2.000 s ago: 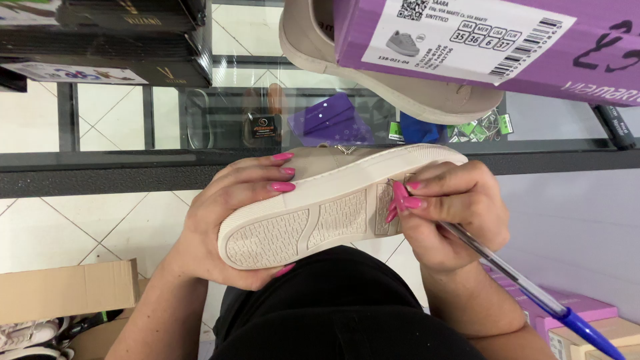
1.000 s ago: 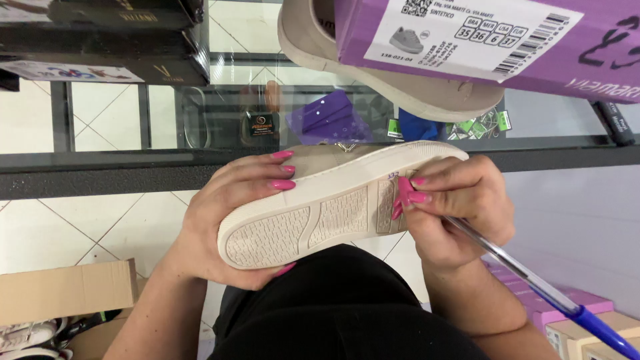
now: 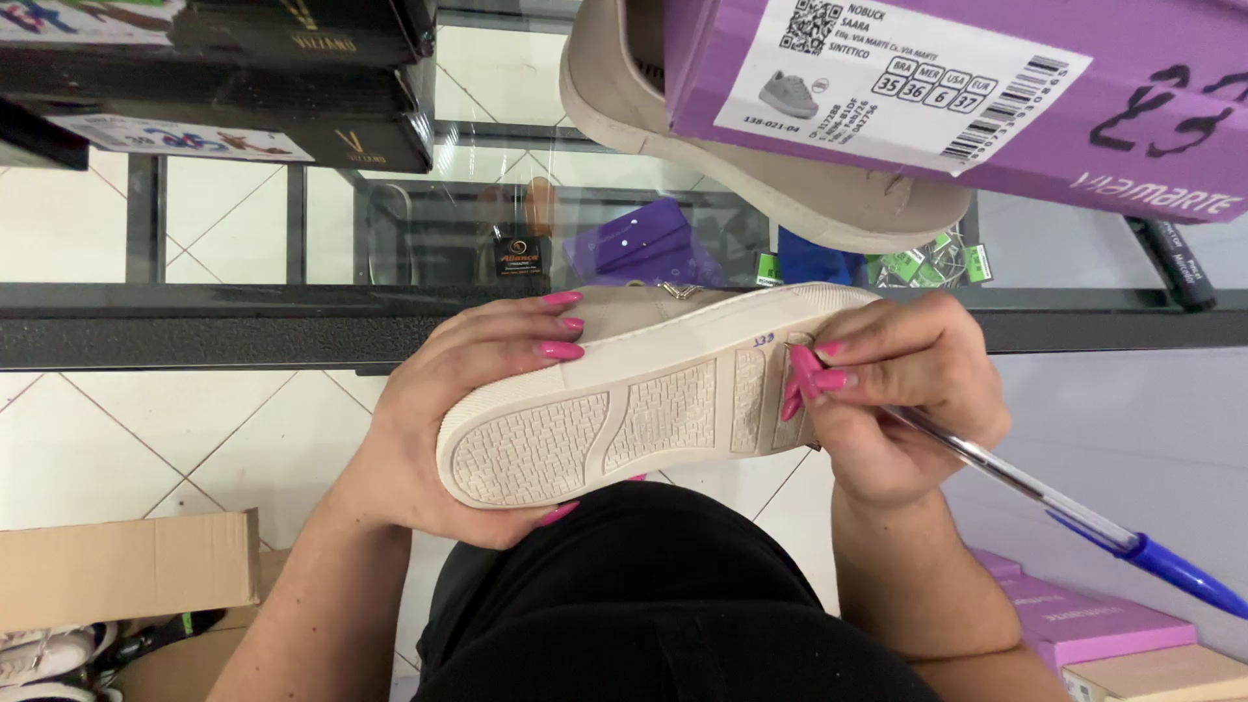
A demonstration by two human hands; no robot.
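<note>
My left hand [image 3: 458,409] grips the toe end of a beige sneaker [image 3: 673,419], whose textured sole is turned up toward me. Between the fingertips of my right hand [image 3: 902,390] is a clear ballpoint pen with a blue cap [image 3: 1053,487] on its far end. The pen's writing end is hidden behind my fingers at the sole, toward the heel. Small blue handwriting [image 3: 763,339] shows on the sole beside them. A second beige sneaker [image 3: 780,185] lies beyond on the glass counter, partly under a purple shoebox [image 3: 955,97].
Black shoeboxes [image 3: 224,88] stand at the upper left. A purple pouch [image 3: 643,244], green-and-white tags [image 3: 931,263] and a black marker [image 3: 1175,263] lie near the counter's dark edge [image 3: 195,327]. Below are an open cardboard box [image 3: 127,570] with shoes and more purple boxes [image 3: 1102,619].
My right hand has shifted slightly along the sole, and the pen's capped end has swung. Blue handwriting is now visible on the sole. My left hand keeps its hold on the sneaker.
</note>
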